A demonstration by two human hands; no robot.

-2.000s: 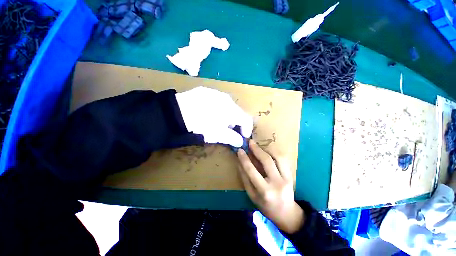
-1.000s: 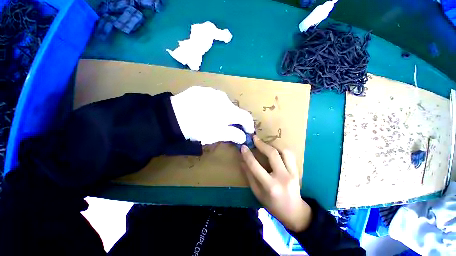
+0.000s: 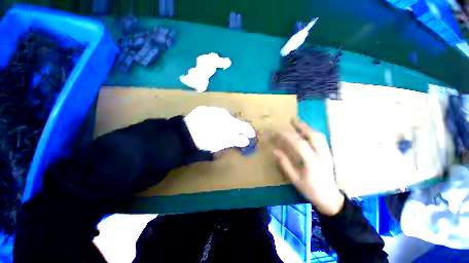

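Note:
My left hand [image 3: 218, 129], in a white glove, holds a small dark blue-grey plastic housing [image 3: 249, 148] over the cardboard work mat [image 3: 169, 174]. The housing shows below the gloved fingertips and is partly hidden by them. My right hand [image 3: 308, 163], bare and motion-blurred, is to the right of the housing, apart from it, over the mat's right edge. Its fingers are spread and nothing shows in them.
A blue plastic bin [image 3: 77, 102] stands at left, with a housing cluster [image 3: 146, 46] beside it. A crumpled tissue [image 3: 205, 71], loop pile [image 3: 308, 73] and white glue bottle [image 3: 299, 38] lie beyond the mat. The neighbour's mat [image 3: 375, 149] is at right, near a person's pale sleeve [image 3: 437, 218].
My right hand has let go of the housing and moved right. My left hand still holds the housing. The view has shifted, showing more of the blue bin.

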